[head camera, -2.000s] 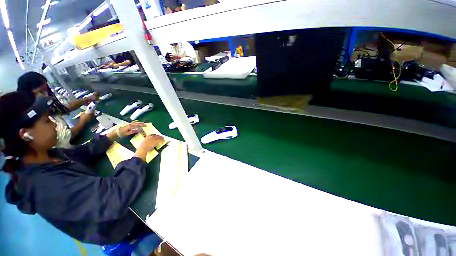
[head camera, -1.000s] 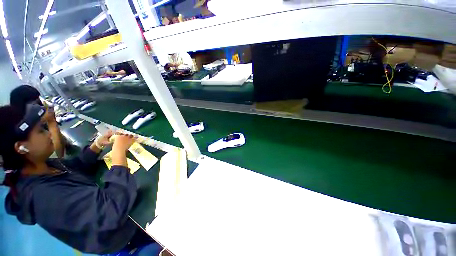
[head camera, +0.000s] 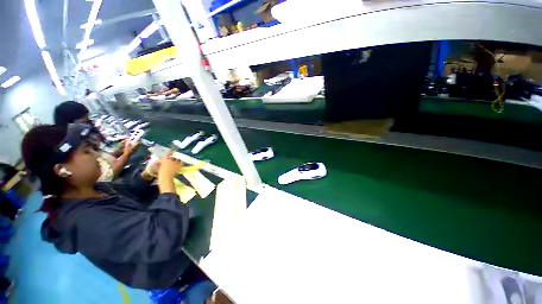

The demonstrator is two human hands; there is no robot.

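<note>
Neither of my hands is in view. The white work mat (head camera: 333,249) lies nearest in front of me. At its far right end, bagged devices (head camera: 512,290) show as hazy grey-black patches, cut off by the frame's edge. On the green conveyor belt (head camera: 380,196) behind the mat lies a white handheld device (head camera: 303,173) with a black glossy end. Another device (head camera: 261,154) lies just past the metal post, partly hidden by it.
A white metal post (head camera: 223,113) stands at the mat's far left corner, under a long overhead shelf (head camera: 380,29). A person in dark clothes (head camera: 119,231) sits at left, handling yellow-cream slips (head camera: 199,183). More devices (head camera: 204,143) lie further up the belt. A dark panel stands behind the belt.
The view has swung left, so the scene sits further right and less of the bagged devices shows. The nearest devices have shifted slightly rightward past the post. The neighbour's hands have risen from the slips.
</note>
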